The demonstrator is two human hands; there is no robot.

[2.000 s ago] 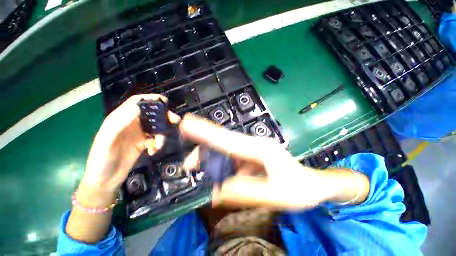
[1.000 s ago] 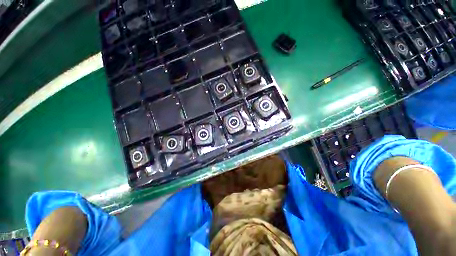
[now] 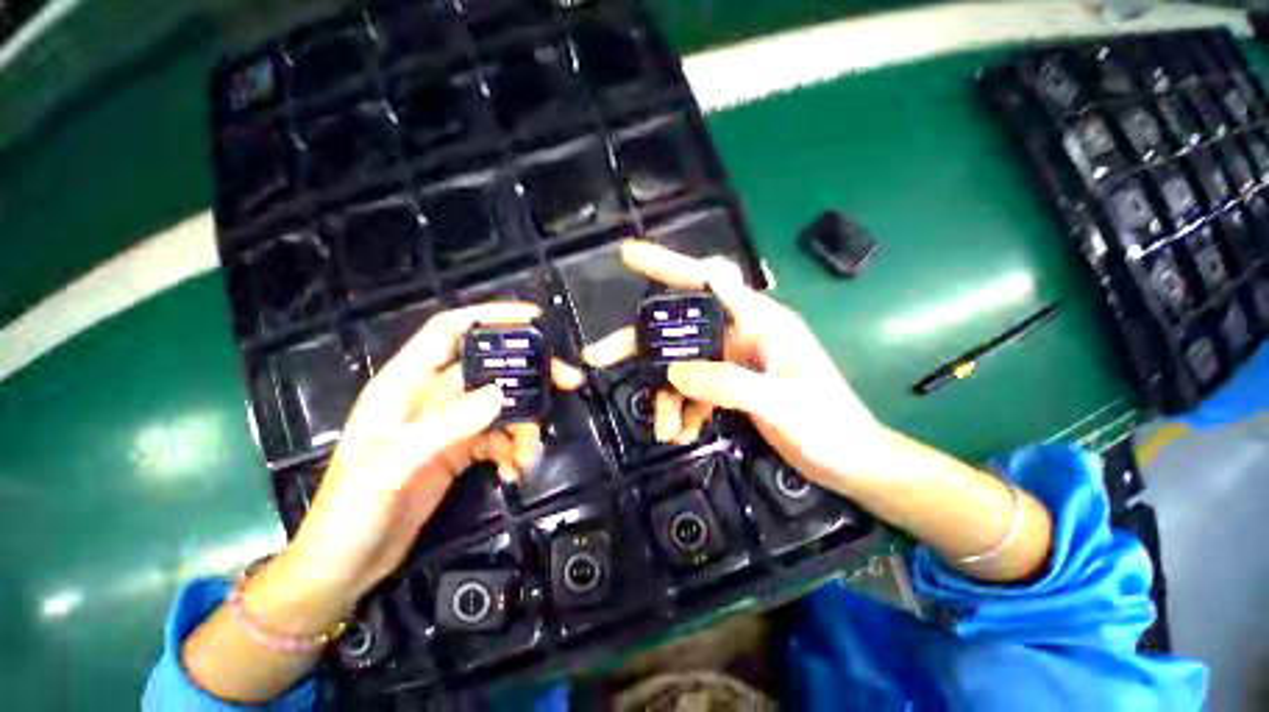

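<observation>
My left hand (image 3: 404,431) holds a black square smartwatch (image 3: 505,365) with its display facing up, showing rows of white text; my thumb lies on its lower part. My right hand (image 3: 772,376) holds another smartwatch (image 3: 679,331), also showing white text, with my thumb at its lower edge. Both are above the black blister tray (image 3: 299,376). In the tray's near pockets lie several watch units with ringed backs up, such as one watch back (image 3: 689,530). My right hand partly hides another ringed unit.
A lone watch unit (image 3: 838,244) lies on the green surface right of the tray. A black pen (image 3: 985,351) with a yellow part lies nearer. A second tray (image 3: 1141,209) holds ringed units at far right. Blue fabric shows beside it.
One second ago both hands were out of the picture, with only the forearms at the lower corners. Now both hands are over the tray, each with a lit smartwatch.
</observation>
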